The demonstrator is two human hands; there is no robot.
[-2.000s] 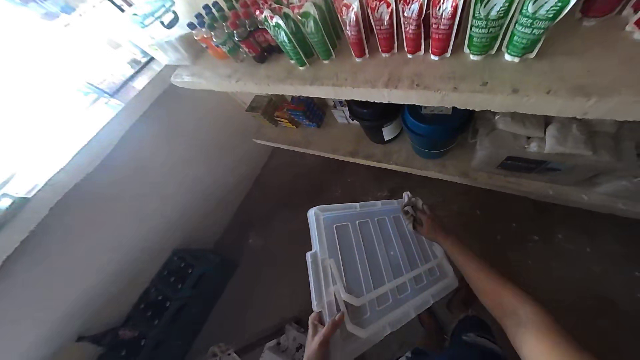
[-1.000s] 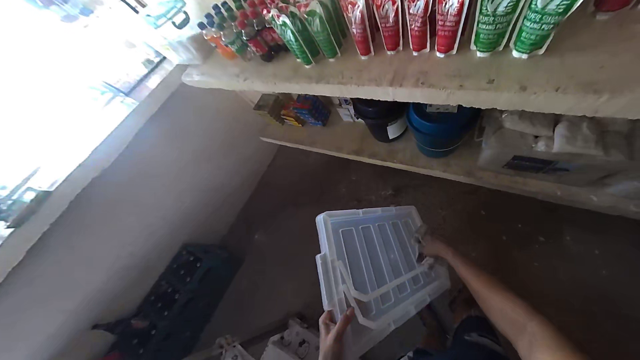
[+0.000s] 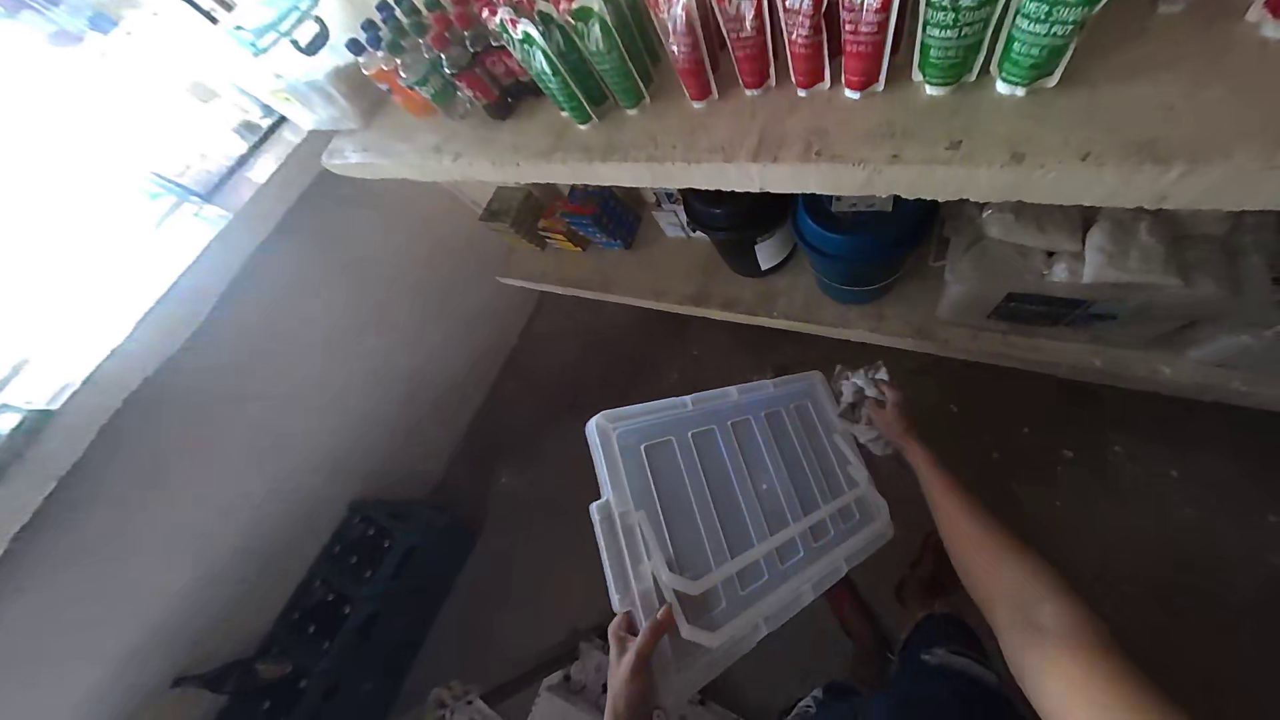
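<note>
A clear plastic storage box lid point(image 3: 745, 490) is held tilted above the floor, its ribbed panel facing up. My left hand point(image 3: 637, 655) grips its lower left corner, thumb on top. At the lid's upper right edge is my right hand point(image 3: 890, 415), shut on a crumpled whitish cloth point(image 3: 862, 400). The cloth lies against or just beside that edge; contact is unclear.
A concrete shelf point(image 3: 800, 150) bears bottles and pouches. Below it, a lower shelf point(image 3: 650, 300) holds a black bucket point(image 3: 740, 235), a blue bucket point(image 3: 860, 250) and bagged goods. Dark crates point(image 3: 350, 600) stand by the left wall.
My right hand with the cloth has moved from over the lid's right part out to its upper right edge. The left hand keeps its hold on the lid's corner.
</note>
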